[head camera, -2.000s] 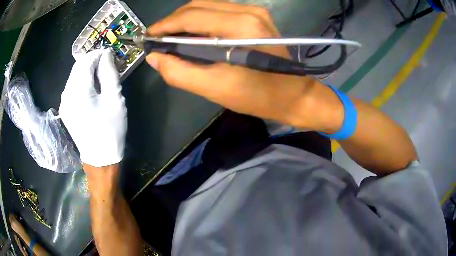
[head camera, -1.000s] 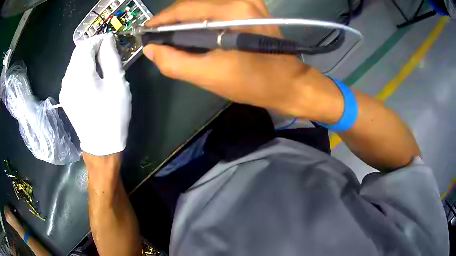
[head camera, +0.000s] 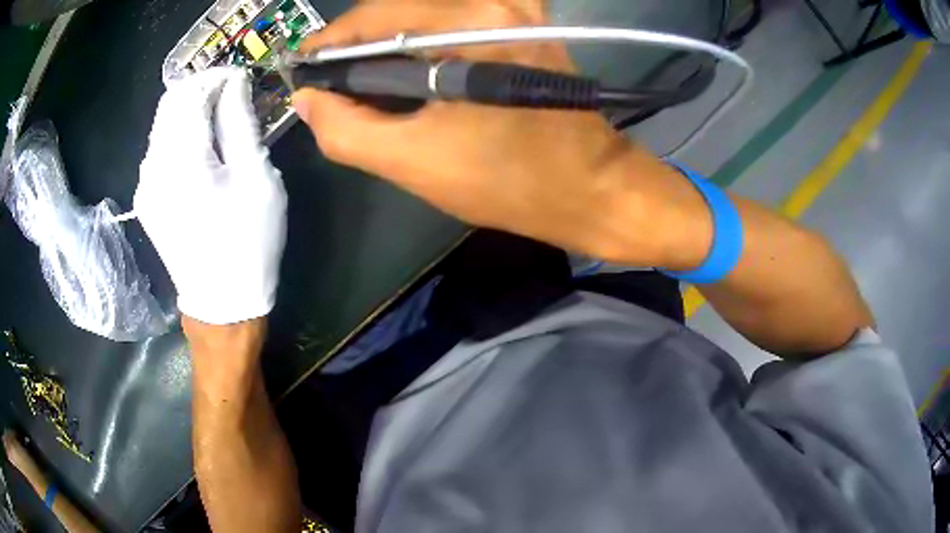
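The white socket housing (head camera: 185, 57) lies open at the top left on the dark mat, with a green circuit board (head camera: 295, 23) and coloured parts inside. My left hand (head camera: 214, 198), in a white glove, has its fingertips at the housing's near edge; whether they grip it is hidden. My bare right hand (head camera: 469, 135) holds the black soldering iron (head camera: 458, 81) level, a pale feed tube along its top. The iron's tip end is over the housing; its exact contact point is too small to tell.
A power cord in a clear plastic bag (head camera: 78, 250) lies left of my gloved hand. A pile of brass contact strips (head camera: 44, 396) is at the lower left. Another person's forearm (head camera: 47, 484) shows at the bottom left corner. The mat's edge (head camera: 375, 307) runs diagonally before me.
Over the two seconds, the housing and both hands have shifted up in the picture. My gloved hand has also moved slightly right, and the iron's tip end slightly left.
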